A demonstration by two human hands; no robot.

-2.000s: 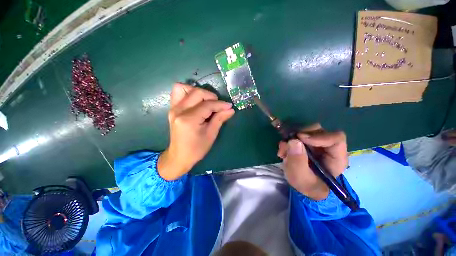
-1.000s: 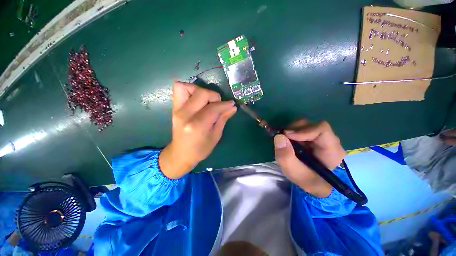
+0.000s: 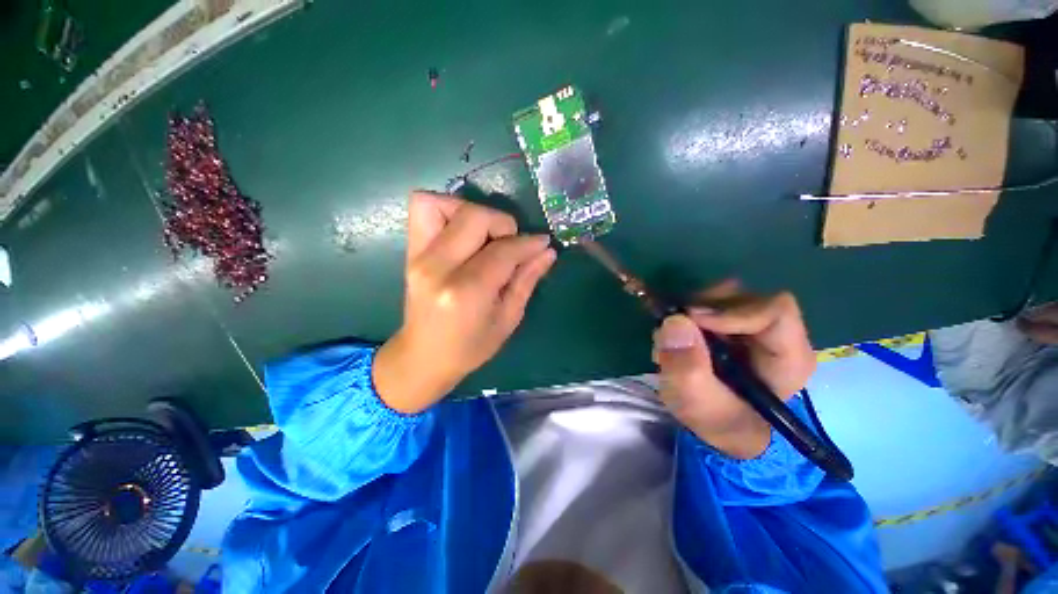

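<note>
A green circuit board (image 3: 566, 168) with a large silver-grey area lies on the dark green bench, tilted slightly. A thin dark red lead (image 3: 493, 163) sticks out from its left side. My left hand (image 3: 470, 284) is at the board's lower left corner, thumb and index fingertips pinched together there; whatever is between them is too small to tell. My right hand (image 3: 737, 366) holds a black soldering iron (image 3: 760, 400) like a pen. The iron's brownish tip is at the board's lower edge, just right of my left fingertips.
A heap of dark red components (image 3: 211, 209) lies at left. A cardboard pad (image 3: 917, 139) with small bits and a solder wire (image 3: 864, 196) across it is at right. A white tub (image 3: 969, 9) is cut off at top right. A black fan (image 3: 120, 501) stands lower left. A pale rail (image 3: 128, 81) curves upper left.
The iron's tip moved from the board's right side to the lower left corner, then a little right along the lower edge. My left hand stays at the corner with little movement.
</note>
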